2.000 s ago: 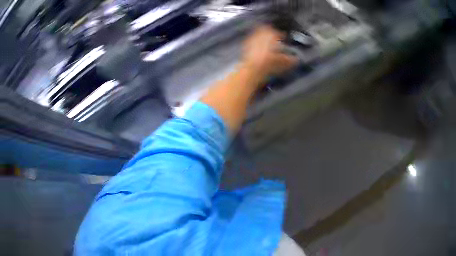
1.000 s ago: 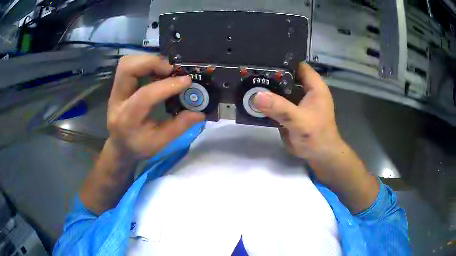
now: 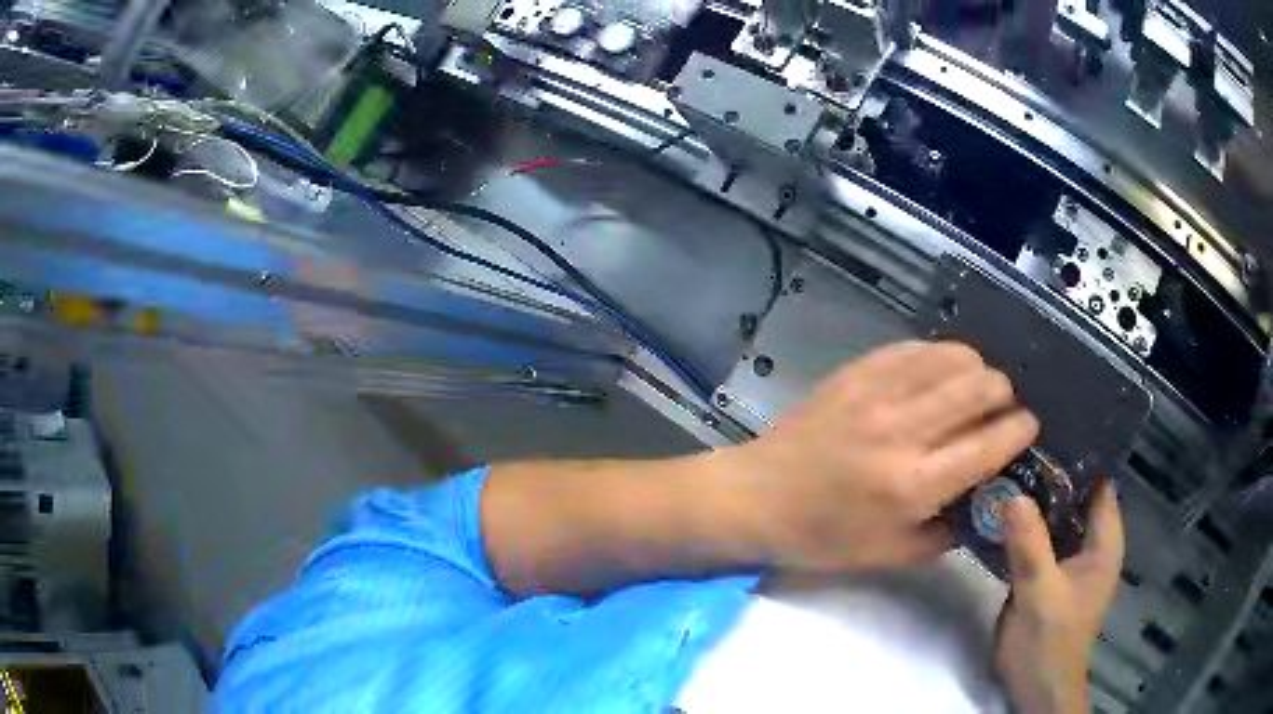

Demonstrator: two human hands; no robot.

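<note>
The fixture is a dark grey plate (image 3: 1082, 398) with a black block at its near edge, seen tilted at the right. One round unit with a silver ring (image 3: 995, 508) shows on the block. My left hand (image 3: 901, 453) lies over the block's left part with bent fingers; its fingertips and whatever is under them are hidden. My right hand (image 3: 1068, 600) holds the block's right end, thumb beside the round unit and fingers at the side. The second round unit is not visible.
A machine with metal rails (image 3: 1033, 154) and a steel block (image 3: 747, 105) lies beyond the fixture. Dark cables (image 3: 559, 265) run across the machine bed at left. A blurred blue beam (image 3: 279, 272) crosses the left side. A grey floor (image 3: 237, 474) shows below.
The view has turned, so the fixture sits at the right and tilted. My left hand has gone from spread fingers around a unit to bent fingers over it. My right hand stays on the fixture.
</note>
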